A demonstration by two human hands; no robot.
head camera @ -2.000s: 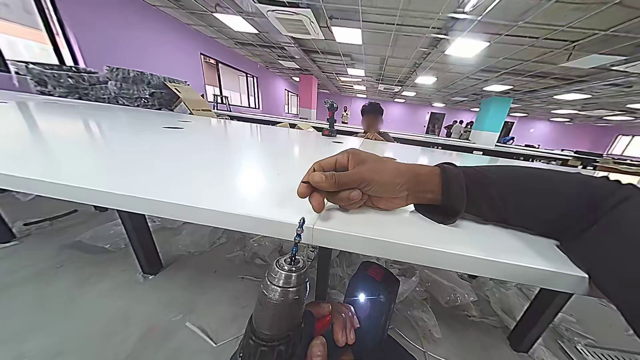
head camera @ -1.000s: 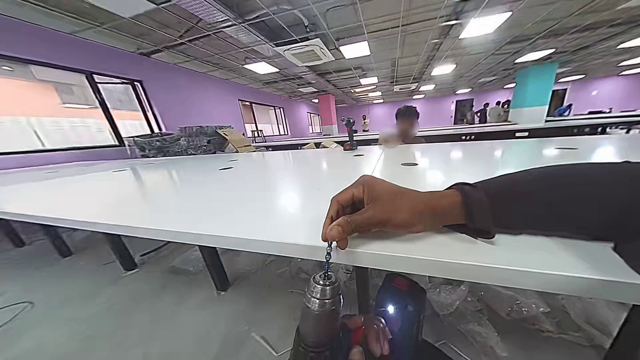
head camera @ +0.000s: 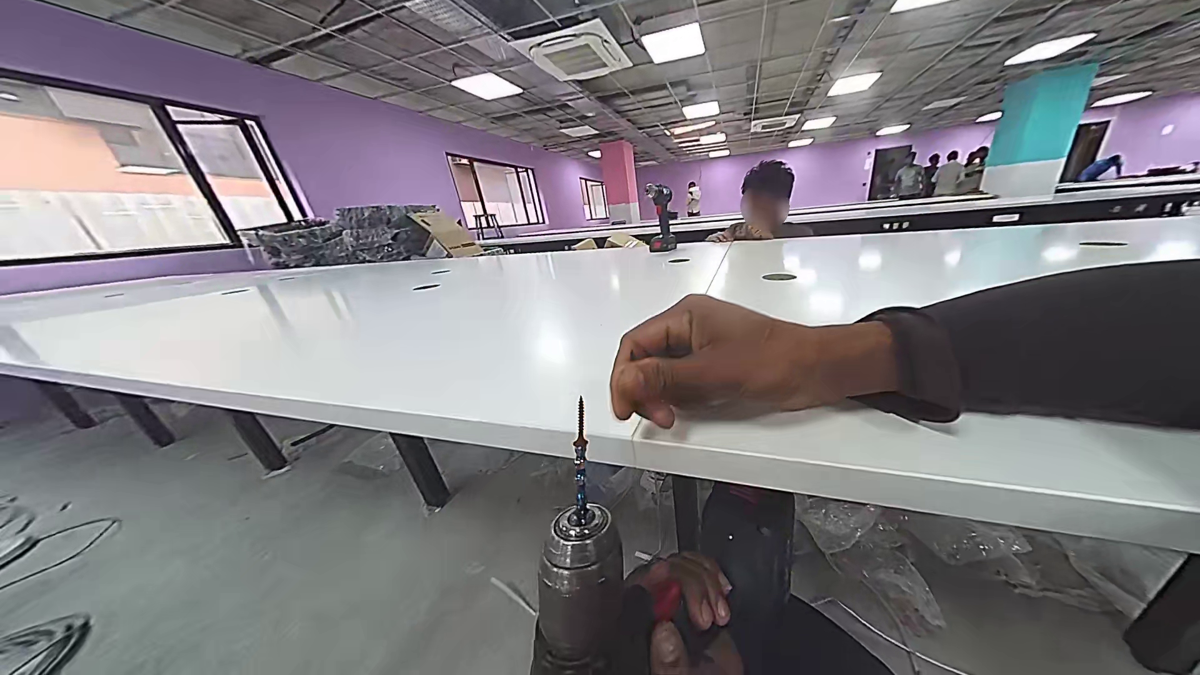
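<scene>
My left hand (head camera: 694, 595) is wrapped around the handle of a cordless drill (head camera: 581, 572) at the bottom, its chuck pointing up. A blue driver bit (head camera: 580, 478) stands in the chuck, with a dark screw (head camera: 581, 422) upright on its tip, in front of the table edge. My right hand (head camera: 666, 375) is over the white tabletop (head camera: 422, 337), just right of the screw and apart from it. Its fingers are curled together with nothing visible between them; the inside of the fist is hidden. The drill's dark base (head camera: 745, 553) shows beside my left hand.
Another drill (head camera: 661, 216) stands on the far part of the table, near a person (head camera: 767, 202) behind it. Wrapped bundles (head camera: 366, 234) and cardboard (head camera: 441, 232) lie at the back left. Table legs (head camera: 419, 469), plastic sheeting (head camera: 881, 562) and cables (head camera: 47, 637) are below.
A second ago my right fingers were at the bit's tip; now they are apart from it, and a screw stands there. The view has turned left since the oldest frame.
</scene>
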